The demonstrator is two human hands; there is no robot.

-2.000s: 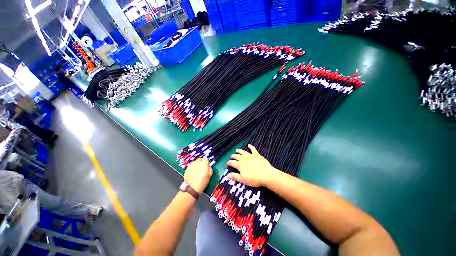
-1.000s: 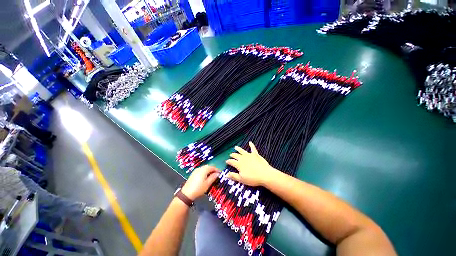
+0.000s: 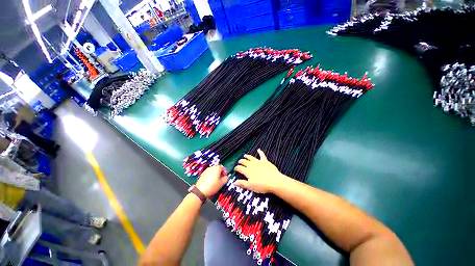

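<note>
A wide bundle of black cables (image 3: 297, 132) lies on the green bench, with red and white bands and silvery tips at both ends. A narrower group (image 3: 200, 160) branches off its left side. My right hand (image 3: 258, 174) rests flat on the wide bundle above its near bands, fingers spread. My left hand (image 3: 213, 180), with a wristband, is between the two near ends, fingers curled; whether they pinch a cable is hidden.
A second red-and-white-ended bundle (image 3: 224, 85) lies farther back left. Black cable heaps lie at the far right (image 3: 448, 41) and far left (image 3: 127, 91). A blue crate (image 3: 182, 52) stands at the back. A person's legs (image 3: 67, 215) show in the aisle.
My left hand has moved from the narrower group's end to the wide bundle's edge, then slightly back up. My right hand has stayed in place. The person's legs in the aisle have shifted.
</note>
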